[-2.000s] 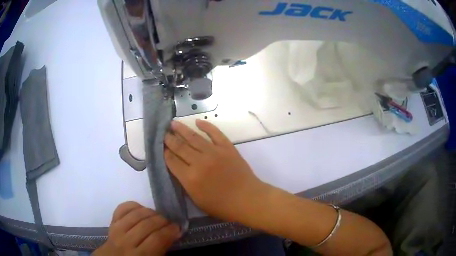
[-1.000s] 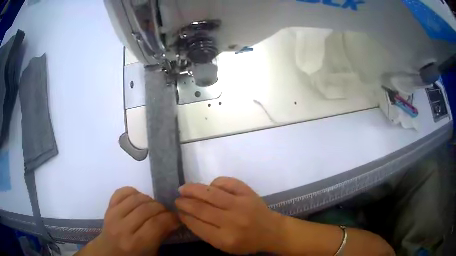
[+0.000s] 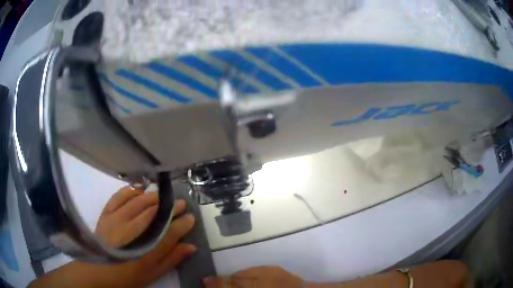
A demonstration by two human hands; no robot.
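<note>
The grey fabric piece [image 3: 197, 256] runs as a narrow strip from below the machine head [image 3: 304, 124] towards the bottom edge of the view. My left hand [image 3: 126, 219] is at the strip's left edge near the sewing area, fingertips on the fabric, partly hidden behind the chrome guard loop [image 3: 36, 169]. My right hand [image 3: 256, 278] is at the strip's right edge, low in the view and cut off by the frame edge. Needle and presser foot are hidden by the head. The tension assembly [image 3: 225, 188] shows right of the strip.
The cream machine bed [image 3: 281, 211] extends right under the arm. Red and blue thread snips [image 3: 464, 164] lie on white cloth [image 3: 461, 183] at the right. A dark control panel [image 3: 504, 147] is at the right rim. Grey fabric [image 3: 36, 239] shows at the far left, partly hidden.
The view has moved close over the machine head, and the chrome loop now fills the left side. My left hand has moved up along the strip towards the sewing area. My right hand stays low.
</note>
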